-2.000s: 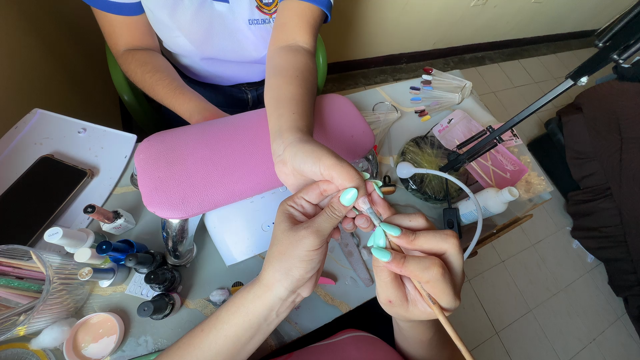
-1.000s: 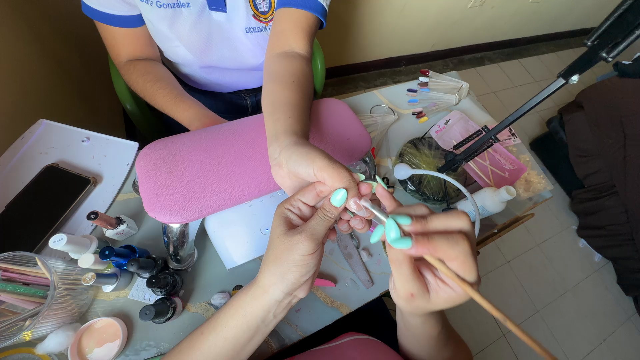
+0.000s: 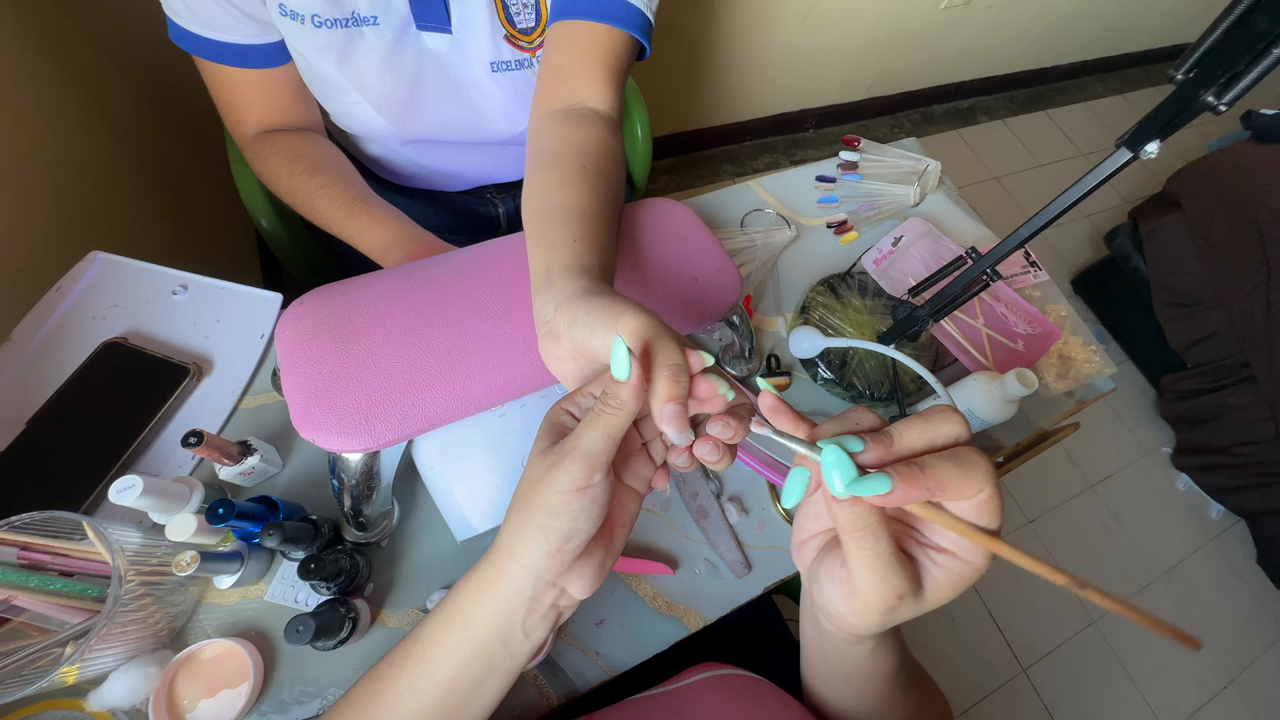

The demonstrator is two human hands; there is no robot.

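My left hand (image 3: 590,470), with mint-green nails, holds the fingers of the other person's hand (image 3: 610,335), whose forearm lies across a pink padded armrest (image 3: 430,335). Between my right fingertips and thumb is a nail brush (image 3: 1040,565) with a metal ferrule and a long wooden handle. The brush tip points left, a short way to the right of the person's fingers, and touches no nail that I can make out. My right hand (image 3: 880,510) is to the right of my left. Parts of the person's fingers are hidden behind my left hand.
Nail polish bottles (image 3: 325,625), a cup of brushes (image 3: 60,590) and an open jar of pinkish product (image 3: 208,680) stand at left, near a phone (image 3: 95,420). A nail file (image 3: 712,520) lies below the hands. At right are a lamp arm (image 3: 1040,205), a white bottle (image 3: 990,398) and nail swatches (image 3: 880,185).
My right hand has drawn the brush back to the right, away from the person's fingers, where it was one second ago. My left hand still holds those fingers.
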